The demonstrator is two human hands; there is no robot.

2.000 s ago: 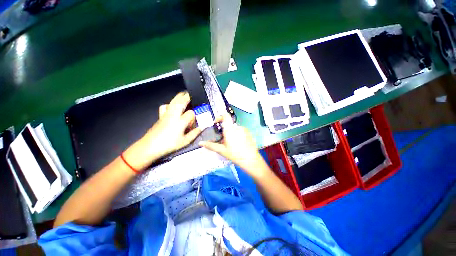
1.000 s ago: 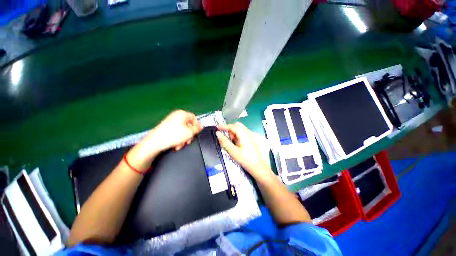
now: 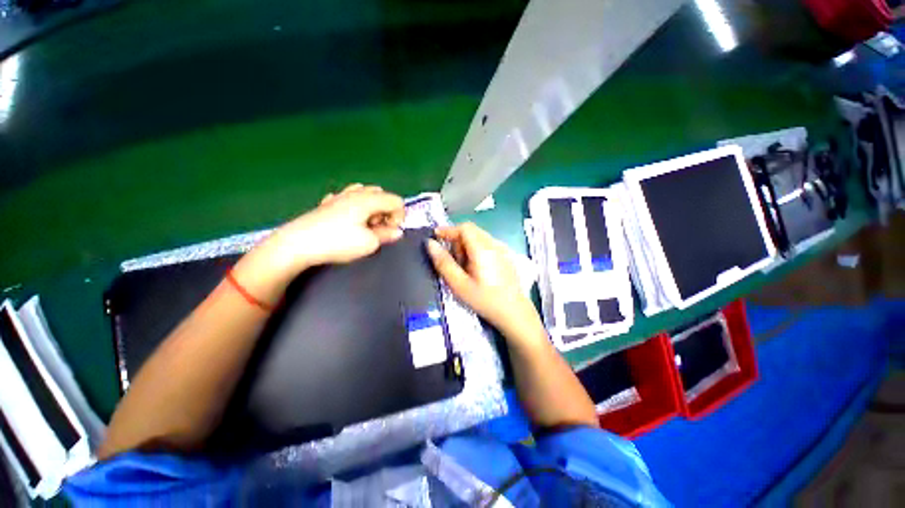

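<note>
A wide black housing panel lies on silvery-white bubble wrap in front of me. A dark sticker with a blue part and a white part lies along the panel's right end. My left hand is at the panel's far right corner, fingers curled; whether it holds anything is hidden. My right hand is beside it at the panel's right edge, thumb and fingertips near the sticker's far end. I cannot tell if it grips the sticker.
Small die-cut stickers on white liners and a large-sheet stack lie to the right. A pale metal post stands beyond my hands. Long adhesive strips lie left. Red plastic bins are below the bench at right.
Both hands have moved from the sticker's middle to the panel's far right corner. The sticker's dark part, raised earlier, now lies down along the panel's end.
</note>
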